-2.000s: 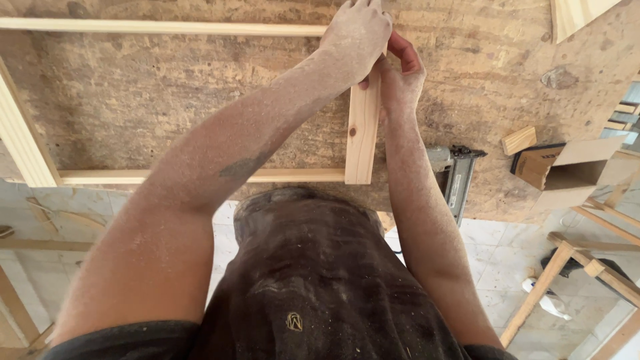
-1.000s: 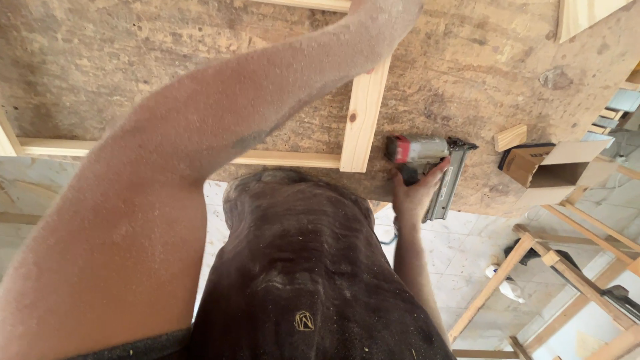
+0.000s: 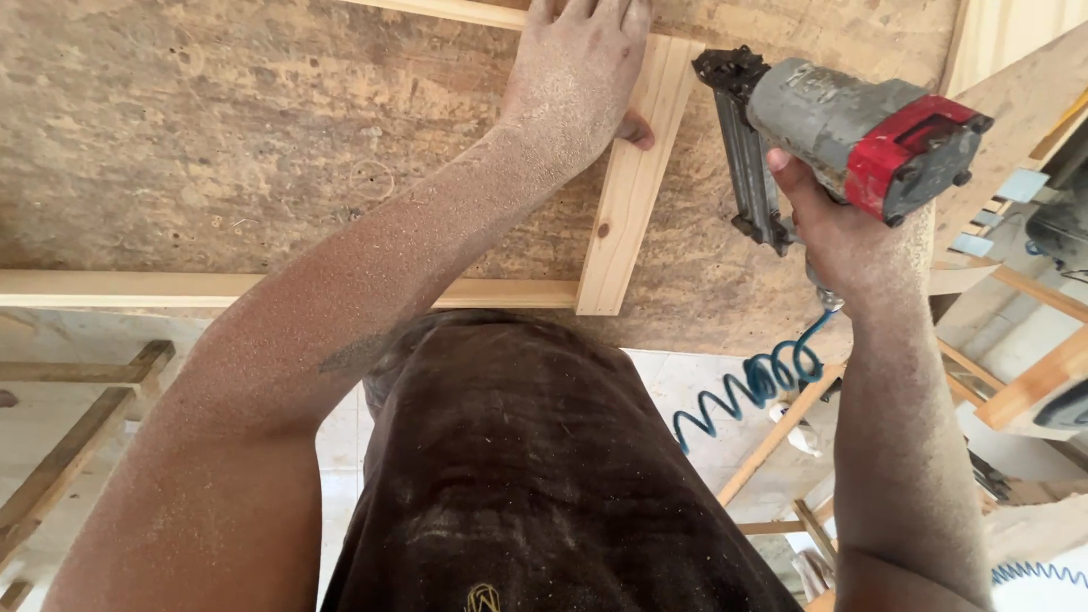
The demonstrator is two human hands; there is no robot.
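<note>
My left hand [image 3: 582, 72] grips the far end of a short pine board [image 3: 633, 183], where it meets a long thin strip [image 3: 450, 10] of the wooden frame; the fingertips run out at the top edge. The board's near end adjoins another long strip [image 3: 518, 293] close to my body. In my right hand [image 3: 841, 225] is a grey and red pneumatic nailer [image 3: 850, 119], held up to the right of the board and apart from it. Its black nose points left, and a blue coiled air hose [image 3: 765, 378] hangs from its handle.
A worn plywood worktop [image 3: 255, 153] lies under the frame, its near edge by my shirt. Pale wood [image 3: 1011, 38] lies at the upper right. Wooden framing [image 3: 782, 433] stands below on the right, and more timber [image 3: 76, 455] at the lower left, over a tiled floor.
My right hand was at the board's far end, then reached the nailer lying on the worktop, and now holds it raised. The left hand stays around the board's far end.
</note>
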